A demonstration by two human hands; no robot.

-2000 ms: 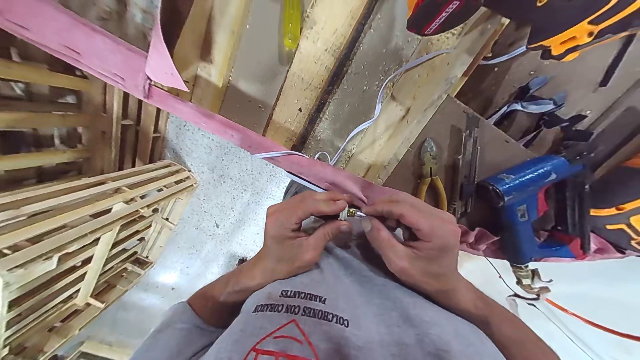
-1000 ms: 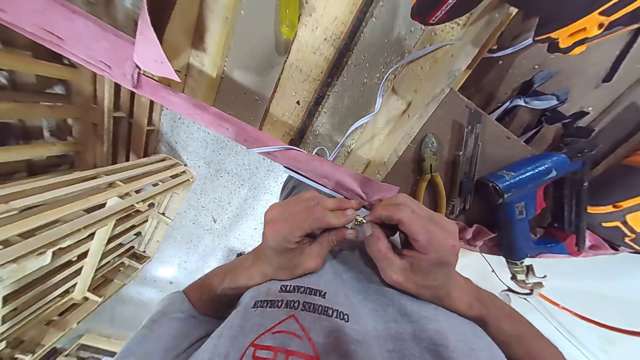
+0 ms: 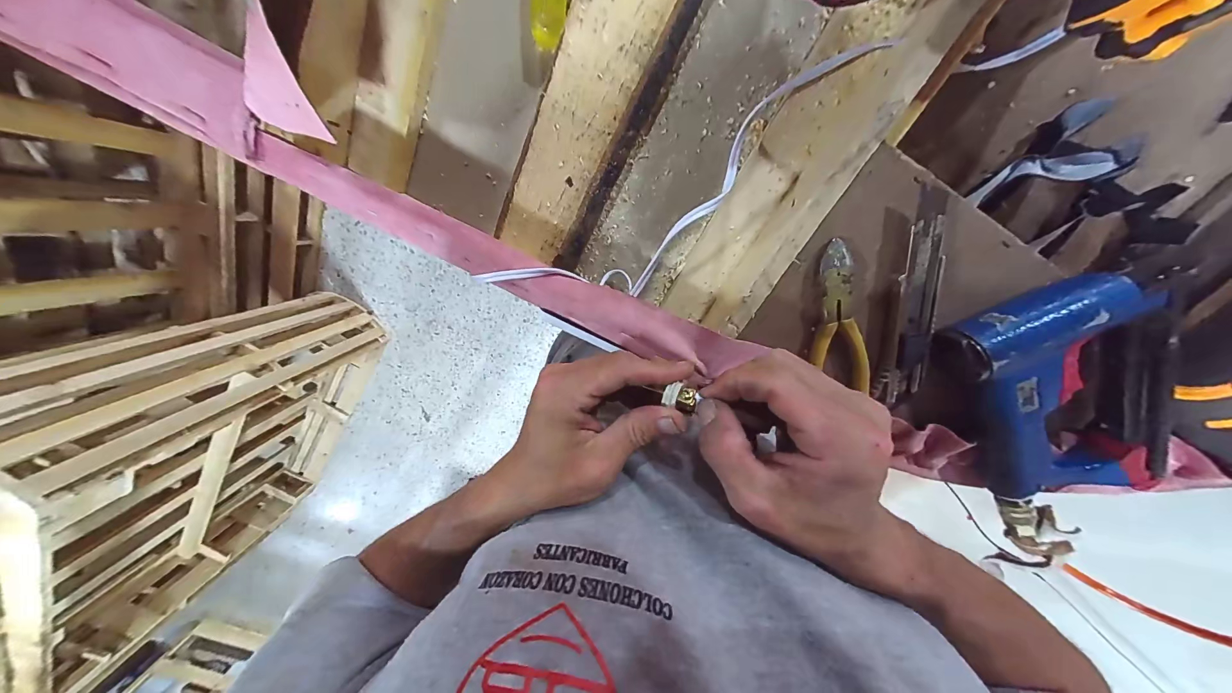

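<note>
A small white fitting with brass-coloured metal parts point(image 3: 682, 397) is pinched between the fingertips of both hands, in front of the grey shirt. My left hand point(image 3: 592, 433) grips its left side between thumb and index finger. At its right side my right hand point(image 3: 804, 443) holds with thumb and index fingertips, which touch the metal end. A white electrical cable point(image 3: 707, 207) runs from the upper right down over the pink fabric strip point(image 3: 433, 231) towards the hands. What exactly the fitting is, I cannot tell. A small white piece shows by the right palm.
Pliers with yellow handles point(image 3: 839, 327) lie right of the hands, beside some metal strips point(image 3: 919, 298). A blue pneumatic stapler point(image 3: 1039, 375) with an orange hose point(image 3: 1145, 606) lies farther right. Wooden boards point(image 3: 587, 135) are ahead; slatted wooden frames point(image 3: 192, 423) stand at the left. A yellow-handled tool point(image 3: 550, 21) is at the top.
The fingers have shifted around the small fitting, and more of its brass-coloured metal shows now than two seconds ago. Both hands remain near the same place.
</note>
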